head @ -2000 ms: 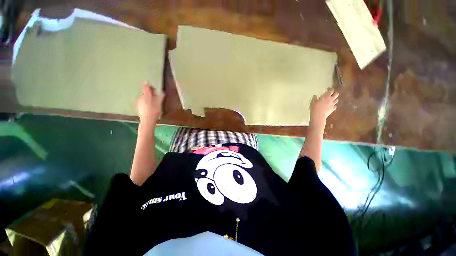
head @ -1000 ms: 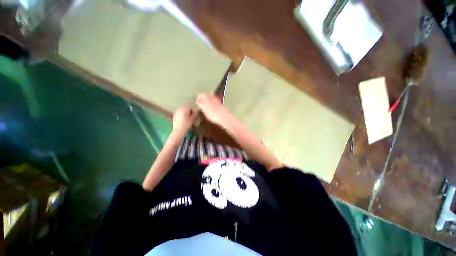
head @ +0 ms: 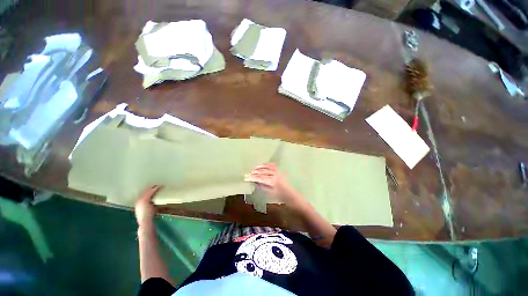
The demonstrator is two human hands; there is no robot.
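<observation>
A khaki top ply (head: 191, 167) lies skewed over the left stack of khaki cut panels (head: 87, 173), its right end overlapping the right khaki panel (head: 341, 185). My left hand (head: 147, 205) holds the ply's front edge near its left part, thumb side on the cloth. My right hand (head: 269, 178) holds the ply's right end, fingers on top. White layers show along the left stack's curved back edge. The fingers' undersides are hidden. A thin pointed stick (head: 392, 176) lies at the right panel's right edge.
Small khaki-and-white bundles (head: 176, 46) lie at the back, another (head: 324, 84) nearer the middle. An untidy white heap (head: 46, 98) is far left. A cream card (head: 398, 136), a brown bristly tuft (head: 417, 78) and a red-handled tool (head: 415, 122) are right. The table's front edge (head: 428, 240) runs before me.
The view has turned and shows more of the table's back. The top ply has shifted right off the left stack onto the right panel. My hands have moved apart and now hold it.
</observation>
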